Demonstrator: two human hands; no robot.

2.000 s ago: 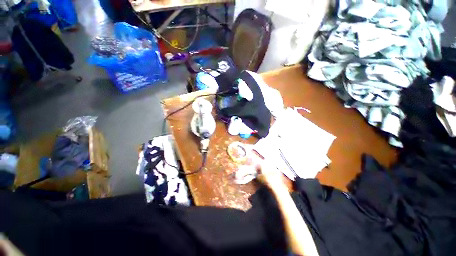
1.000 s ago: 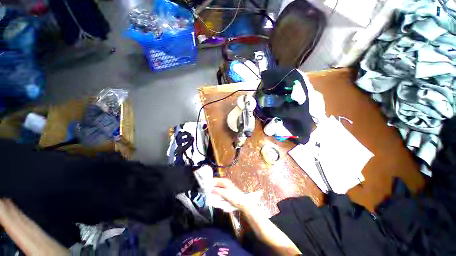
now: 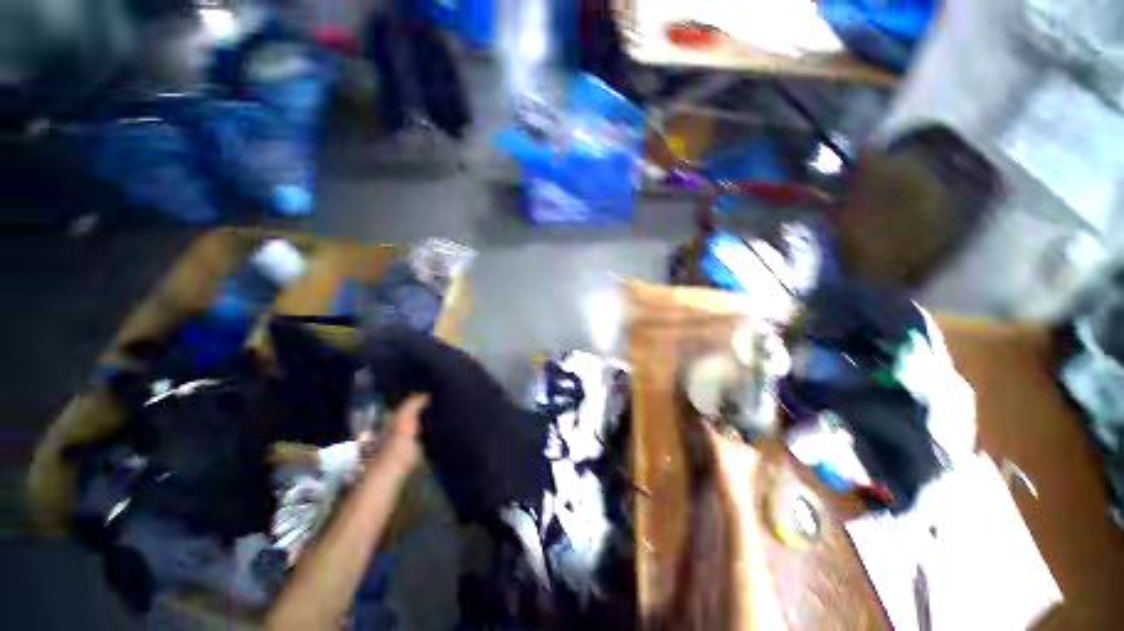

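Note:
The picture is strongly blurred. My left hand (image 3: pixel 404 425) reaches forward over the boxes at left and appears closed on the left edge of a black garment (image 3: pixel 475 425). The garment hangs between the boxes and the table's left edge; its lower part runs into dark cloth. A pale smeared streak crosses the table at its left side; I cannot tell whether it is my right forearm, and no clear right hand shows. The corded hand tool (image 3: pixel 736 380) lies near the table's far left corner.
An open cardboard box (image 3: pixel 454 308) and dark cloth scraps are at left. Black-and-white cloth (image 3: pixel 583 456) is beside the brown table (image 3: pixel 659 493). A tape roll (image 3: pixel 794 513), white paper (image 3: pixel 968 549) and dark cloth lie on the table. A blue bag (image 3: pixel 577 173) and a chair (image 3: pixel 918 203) are beyond.
The view has swung left, shifting the table right. My left hand has moved from the lower left edge forward over the boxes. The black garment now hangs beside it. My right hand no longer shows clearly.

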